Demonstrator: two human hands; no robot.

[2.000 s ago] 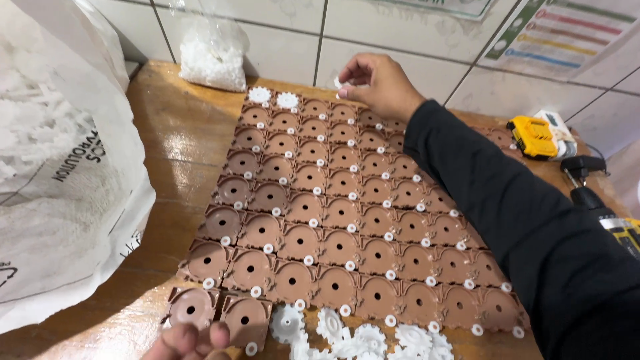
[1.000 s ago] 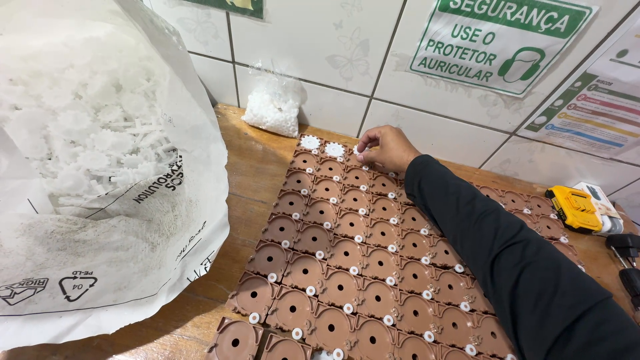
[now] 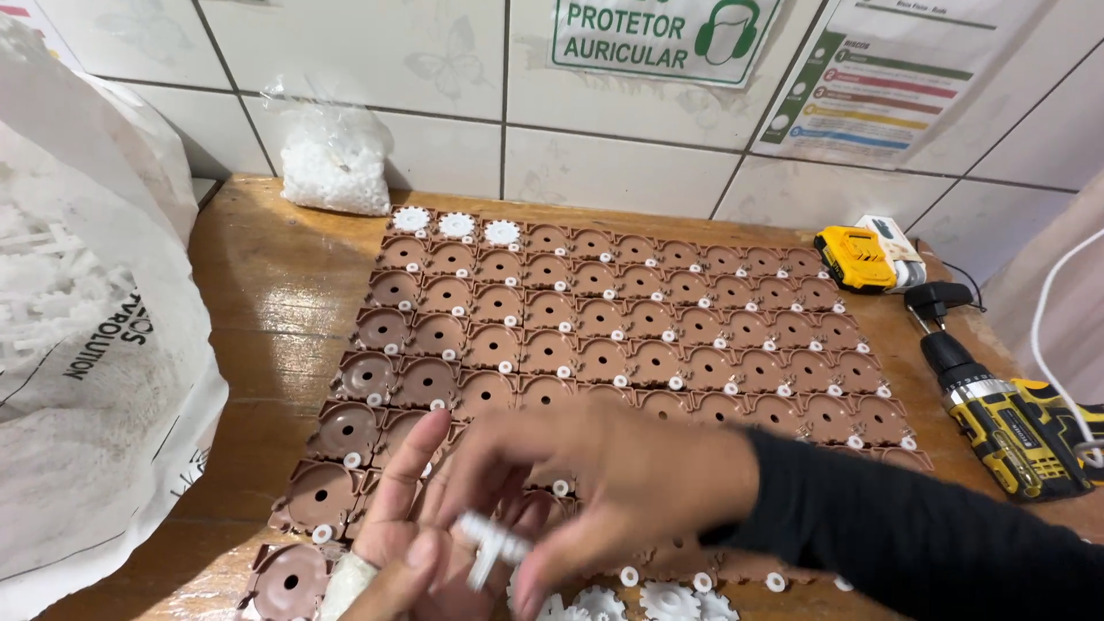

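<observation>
My right hand (image 3: 595, 483), in a black sleeve, reaches over my left hand with a white plastic gear with a stem (image 3: 492, 545) between its thumb and fingers; the part is blurred. Below it my left hand (image 3: 414, 535) is palm up, fingers partly spread; whether it touches the gear cannot be told. Under both hands lie rows of brown plastic housings (image 3: 549, 310), each with a round recess, a center hole and a small white ring at a corner. Three white gears (image 3: 456, 226) sit in the back-left housings. Loose white gears (image 3: 673, 599) lie at the front edge.
A large white sack (image 3: 172, 371) of white plastic parts stands at left. A clear bag of small white pieces (image 3: 335, 168) leans on the tiled wall. At right are a yellow battery (image 3: 854, 259), a black plug adapter (image 3: 938, 296) and a yellow-black cordless drill (image 3: 1000, 423).
My right hand has come back from the far row to my left hand. Three gears sit in the back row, where two showed before. The view has shifted.
</observation>
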